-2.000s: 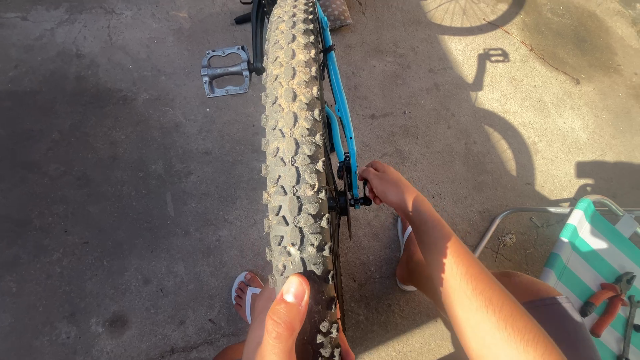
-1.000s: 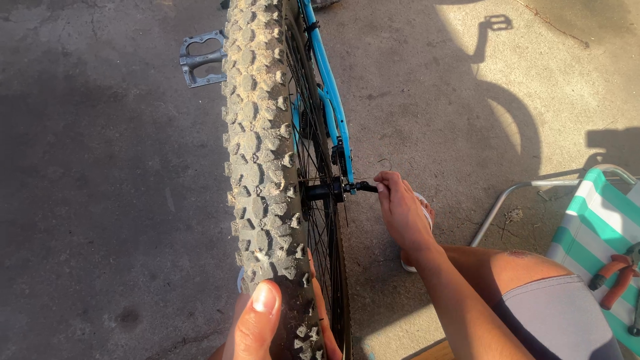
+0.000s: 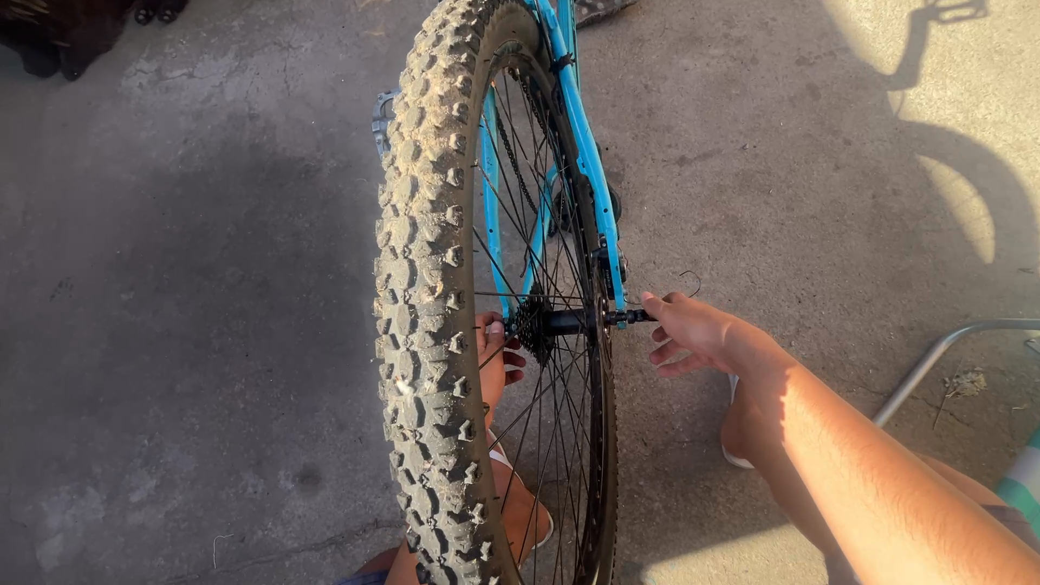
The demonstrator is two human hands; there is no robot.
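A knobby bicycle tire [image 3: 426,268], dusty on its tread, stands upright before me within a blue bicycle frame [image 3: 587,154]. Through the spokes I see the black hub [image 3: 566,322] with the cassette [image 3: 534,328] at its left end. My right hand [image 3: 691,329] pinches the black quick-release lever [image 3: 640,316] at the hub's right end, thumb and forefinger together, other fingers loose. Behind the wheel, my left hand [image 3: 493,361] has its fingertips at the axle's left end beside the cassette; the tire and spokes partly hide it, so what it grips is unclear.
A pedal [image 3: 383,122] shows left of the tire. My sandaled feet are on the concrete floor [image 3: 244,325] on both sides of the wheel. At right are a metal chair tube [image 3: 934,366] and striped fabric [image 3: 1022,479]. A dark furry animal [image 3: 61,32] is at the upper left.
My left hand has left the top of the tire and is now low at the axle's left end. My right hand stays at the lever. The view has shifted, and the animal's dark fur has come in.
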